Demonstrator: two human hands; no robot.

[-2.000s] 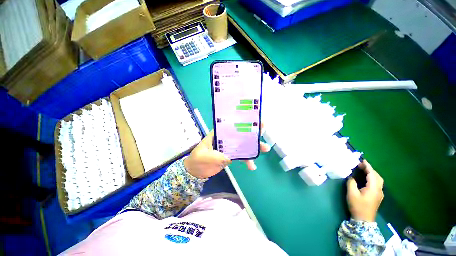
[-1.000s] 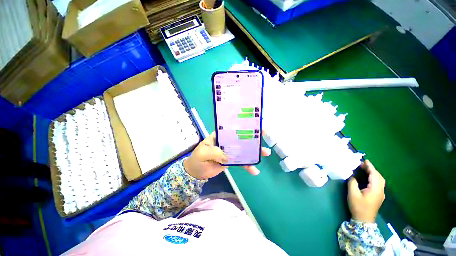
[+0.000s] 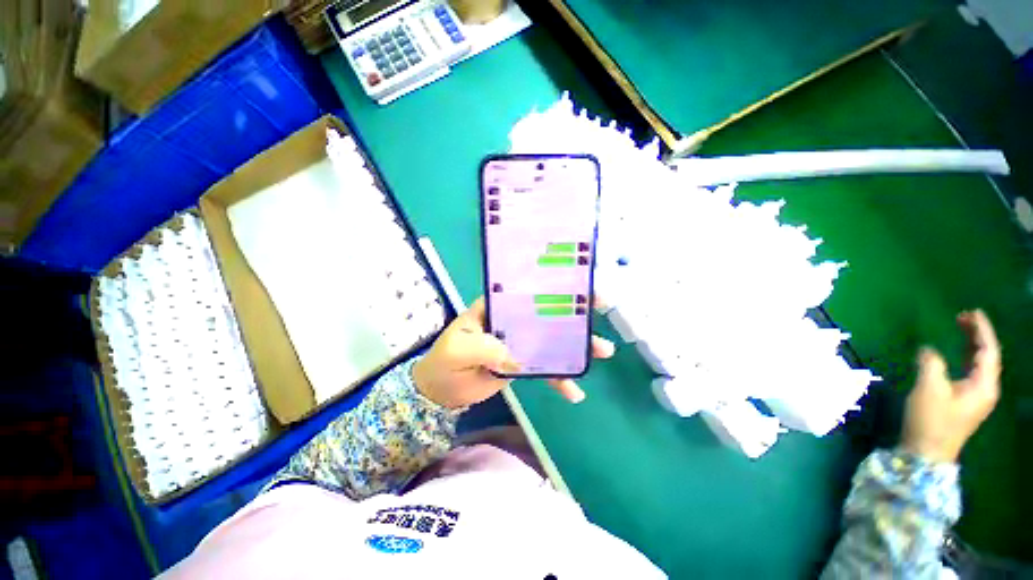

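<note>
A smartphone (image 3: 539, 267) stands upright in my left hand (image 3: 464, 360), its screen showing a chat with green bubbles. White pronged power adapters (image 3: 725, 283) lie heaped on the green bench behind and right of the phone, overexposed into one mass. My right hand (image 3: 954, 391) is right of the heap, over the green belt, apart from the adapters. Its thumb and fingers are spread and nothing shows in it.
Two carton trays sit at the left, one with rows of white parts (image 3: 187, 363), one with a white sheet (image 3: 323, 272). A blue crate (image 3: 181, 170), a calculator (image 3: 397, 48), a raised green board (image 3: 725, 62) and a white bar (image 3: 838, 167) lie further off.
My right hand has moved right, away from the edge of the adapter heap, and its fingers have spread. The view has shifted and tilted down. My left hand still holds the phone.
</note>
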